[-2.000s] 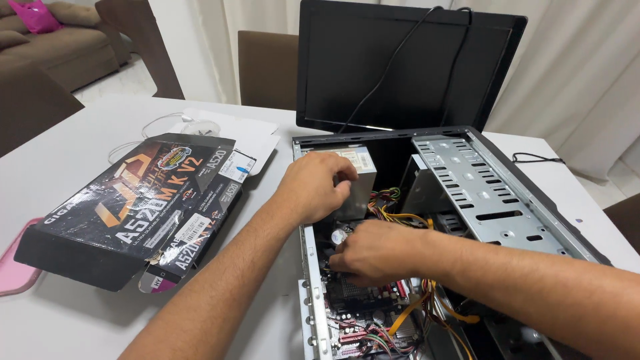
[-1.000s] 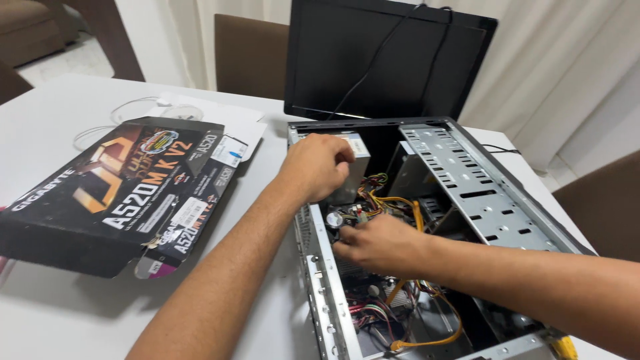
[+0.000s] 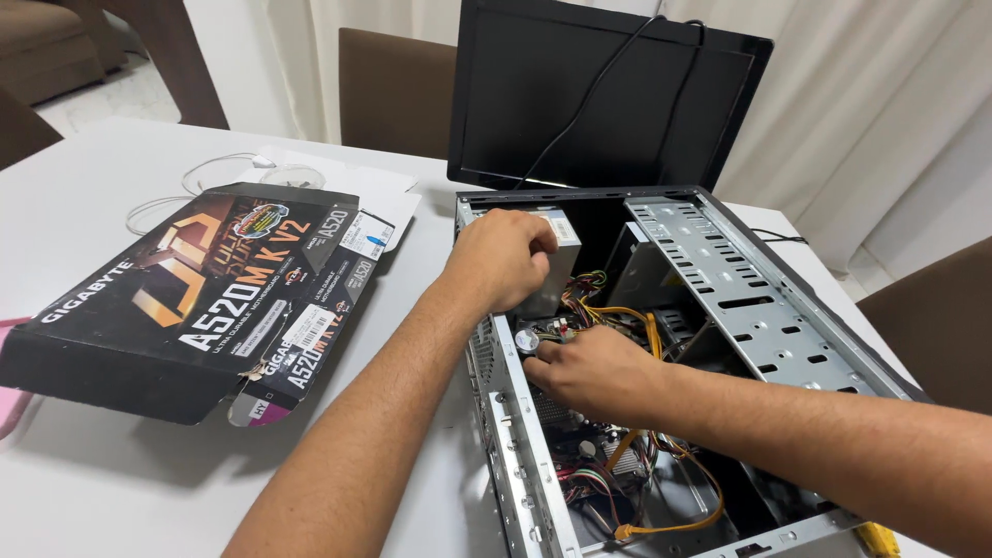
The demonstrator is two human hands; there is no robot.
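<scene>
An open metal computer case (image 3: 535, 434) lies on the white table, its inside facing up. My left hand (image 3: 508, 260) rests with curled fingers on the power supply (image 3: 562, 267) and the case's upper left edge; whether it grips anything cannot be told. Lower down inside the case is my right hand (image 3: 593, 368), its fingers bent beside a small round silver part (image 3: 526, 341) near the left wall. The fingertips are partly hidden, so what they touch is unclear. Coloured wires (image 3: 585, 294) run behind it, and an orange-yellow cable (image 3: 674, 531) curves below.
A Gigabyte motherboard box (image 3: 178, 287) lies left of the case, with a white cable (image 3: 155, 203) behind it. A black monitor (image 3: 597, 101) with a hanging cable stands behind the case. At the left edge is a pink object (image 3: 12, 387); a yellow object (image 3: 878, 539) sits lower right.
The view has shifted somewhat. My left hand stays at the power supply, and my right hand remains inside the case near the round silver part.
</scene>
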